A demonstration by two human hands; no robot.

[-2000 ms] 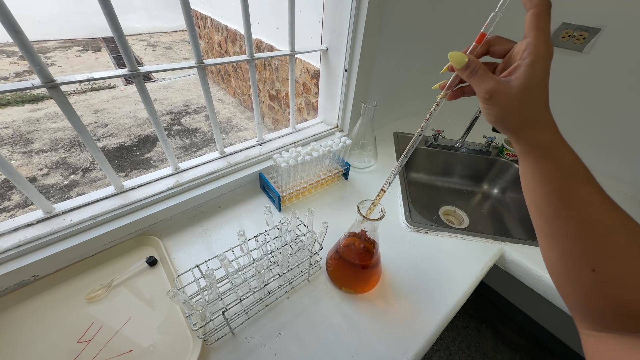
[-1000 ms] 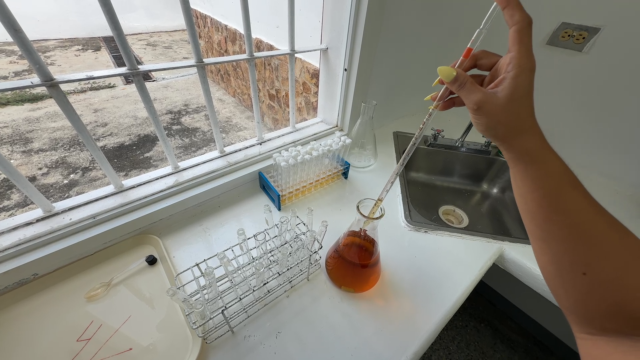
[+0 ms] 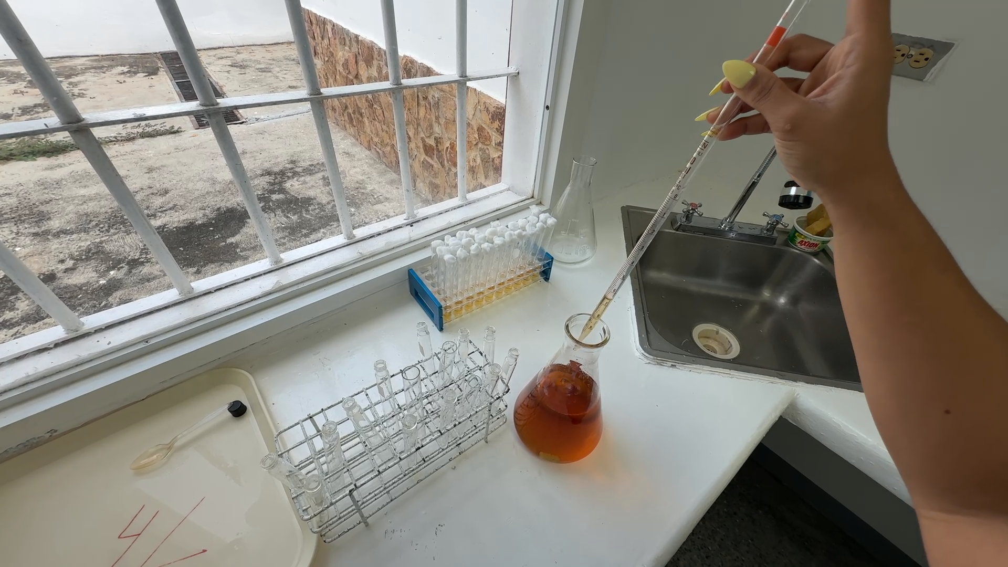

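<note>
My right hand (image 3: 819,110) grips the upper part of a graduated glass pipette (image 3: 669,193) with a red band; the pipette's top end is out of view. It slants down into the neck of an Erlenmeyer flask (image 3: 557,409) holding amber-brown liquid, its tip inside the neck above the liquid. Left of the flask, a wire rack (image 3: 358,492) holds several open glass test tubes (image 3: 411,386). Behind it, a blue-ended rack (image 3: 427,299) carries many tubes with white plugs and yellow liquid at the bottom. My left hand is not in view.
An empty Erlenmeyer flask (image 3: 575,220) stands by the window corner. At right is a steel sink (image 3: 740,291) with a faucet (image 3: 748,189) and a tub (image 3: 809,234). A cream tray (image 3: 260,441) with a plastic spoon (image 3: 177,441) and a black cap (image 3: 236,408) lies at left.
</note>
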